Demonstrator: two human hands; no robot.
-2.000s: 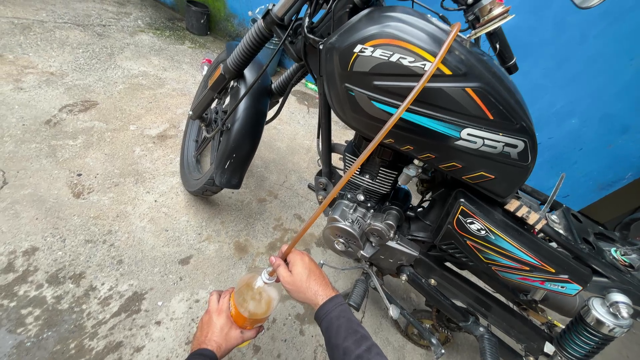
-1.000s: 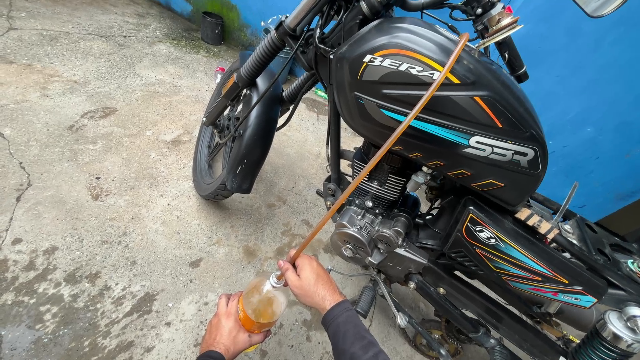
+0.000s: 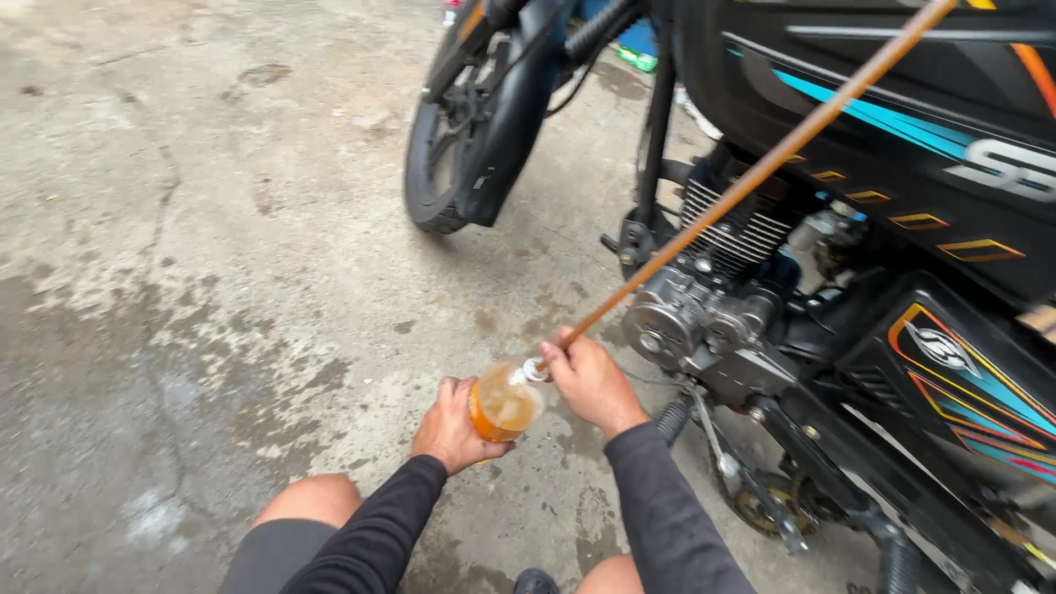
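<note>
A clear plastic bottle (image 3: 505, 402) with an orange band and cloudy amber contents is gripped around its side by my left hand (image 3: 458, 427). My right hand (image 3: 590, 375) pinches a brown translucent hose (image 3: 742, 186) just above the bottle's white neck, where the hose's lower end sits. From there the hose slants up to the right across the motorcycle engine (image 3: 701, 280) and the black fuel tank (image 3: 874, 91), leaving the top of the view. Blur hides how far the hose goes into the bottle.
The motorcycle's front wheel (image 3: 445, 165) stands ahead on stained concrete (image 3: 247, 247). To the right are its side panel (image 3: 973, 379), foot lever (image 3: 742, 470) and frame. My knees and one shoe show at the bottom. A green item (image 3: 637, 58) lies beyond the wheel.
The view has tilted down and come closer, so the tank's top has left it and my knees now show. Both hands keep their hold on the bottle and hose.
</note>
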